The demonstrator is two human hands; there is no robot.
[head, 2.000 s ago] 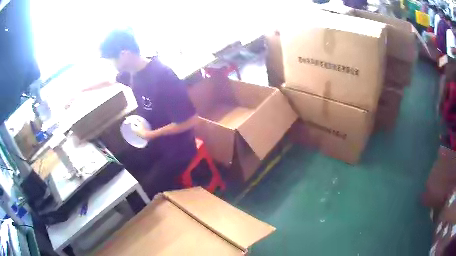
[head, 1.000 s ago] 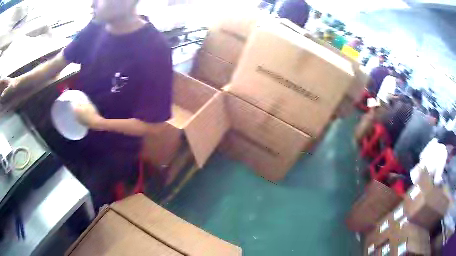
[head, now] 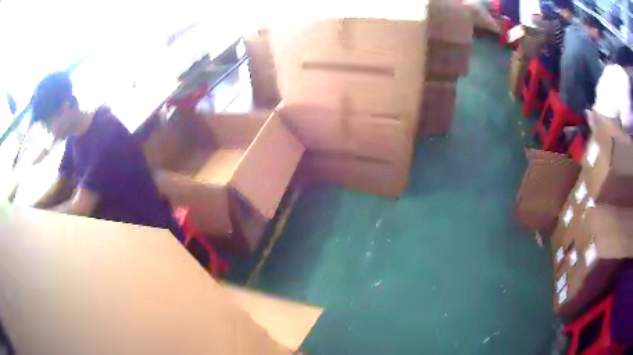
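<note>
A large brown carton (head: 104,277) lies nearest in front of me at the lower left, blurred and cut off by the frame's edge. One carton flap (head: 277,315) sticks out at its right corner. Neither my left hand nor my right hand shows in the picture. What lies inside the near carton is hidden.
A person in a dark shirt (head: 114,170) sits at the left near a red stool (head: 198,243). Behind is an open carton (head: 208,166) with a flap out, then tall stacked cartons (head: 347,90). Green floor (head: 416,256) runs rightward to labelled cartons (head: 590,229), red stools and several people.
The view has swung. The near carton now looks larger and higher, covering the white bench at the left. The seated person is bent forward, and the white round part in their hand no longer shows.
</note>
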